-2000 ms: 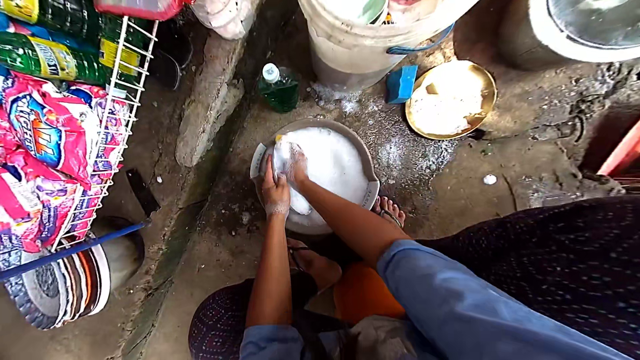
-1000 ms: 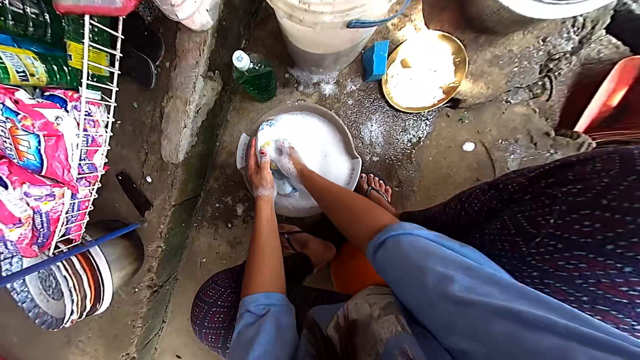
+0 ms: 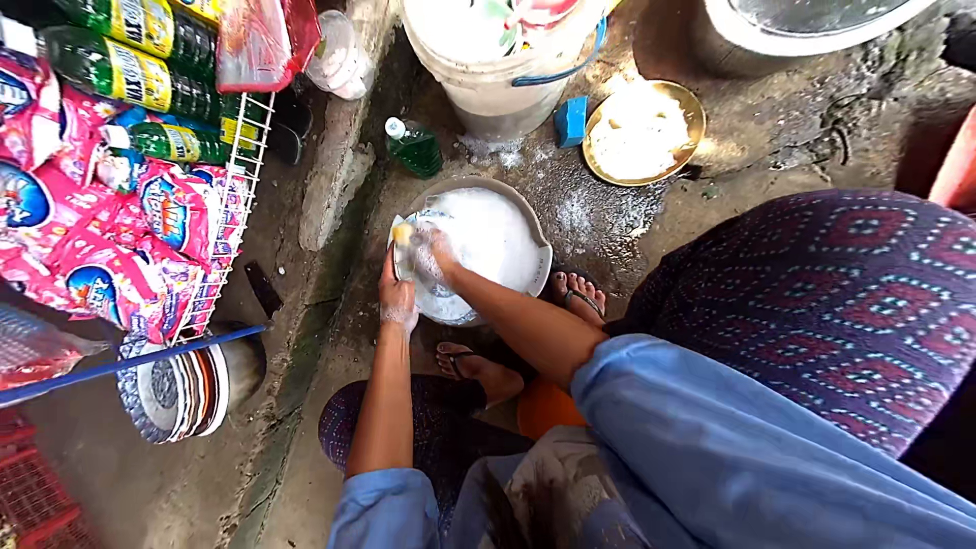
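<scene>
A round grey basin (image 3: 537, 263) of white suds stands on the wet ground. At its left side my left hand (image 3: 398, 297) grips the edge of a soapy plate (image 3: 427, 278) with a patterned rim, tilted over the suds. Against the plate's face is my right hand (image 3: 433, 252), foam-covered and blurred, with a yellowish sponge or scrubber (image 3: 402, 233) at its fingertips. Suds hide part of the plate and of the right hand's fingers. Just above the basin stands a bottle of green liquid (image 3: 415, 149) with a white cap.
Behind the basin are a white bucket (image 3: 496, 95) with a blue handle, a blue block (image 3: 570, 122), a gold-coloured dish (image 3: 698, 126) and a large metal pot (image 3: 686, 38). A white wire rack (image 3: 221, 252) holds detergent packets and bottles at left, above stacked plates (image 3: 202, 396). My feet are beside the basin.
The plate now shows more of its rim, tilted up at the basin's left side. My right hand has shifted over its face. The view has swung somewhat.
</scene>
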